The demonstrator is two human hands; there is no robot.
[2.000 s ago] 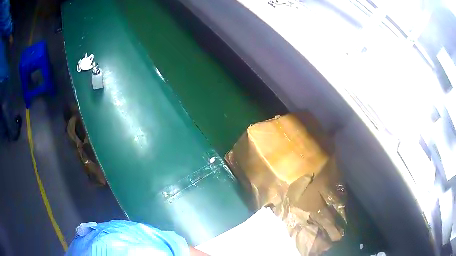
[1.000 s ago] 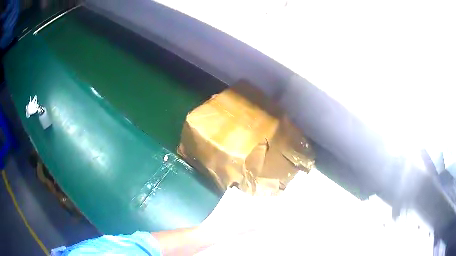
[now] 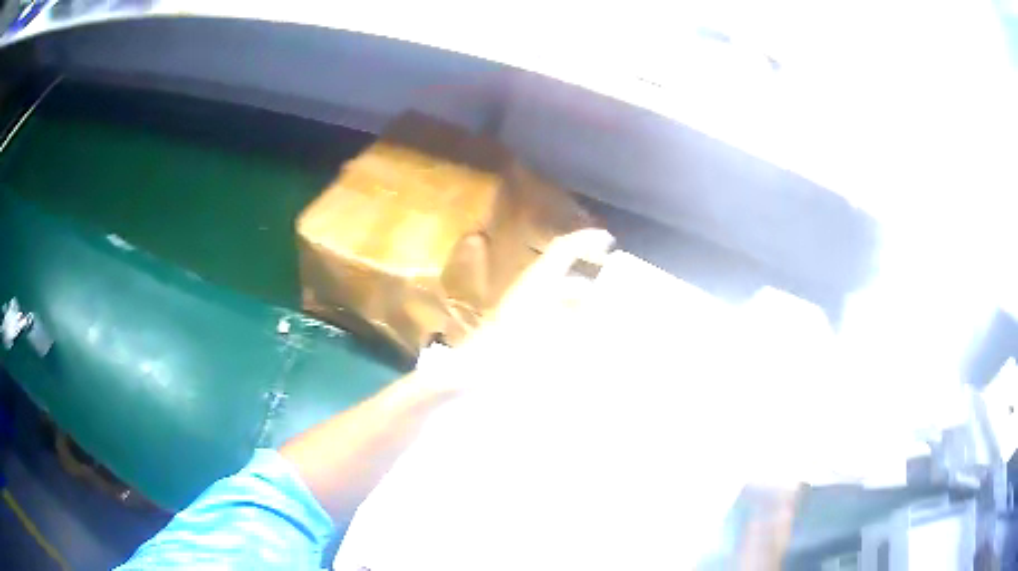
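Observation:
A large white paperboard sheet or pile (image 3: 603,413) glares in front of me; its layers and creases are washed out. My left forearm reaches in from the lower left, in a blue sleeve. My left hand (image 3: 558,265) is at the far left edge of the white board, overexposed and blurred, with a small dark gap beside its fingers; its grip is unclear. A blurred skin-toned patch at the lower right may be part of my right arm or hand; my right hand cannot be made out in the glare.
A brown kraft-wrapped bundle (image 3: 391,223), crumpled on its right, stands behind my left forearm. The green tabletop (image 3: 145,346) lies to the left, with a small white item (image 3: 16,321) on it. A grey wall and bright white raised surface run behind. Blurred white-grey box shapes (image 3: 938,535) are at lower right.
The view has swung right, so the bundle sits further left and higher. My left arm now reaches further forward, and its hand shows at the white board's far edge.

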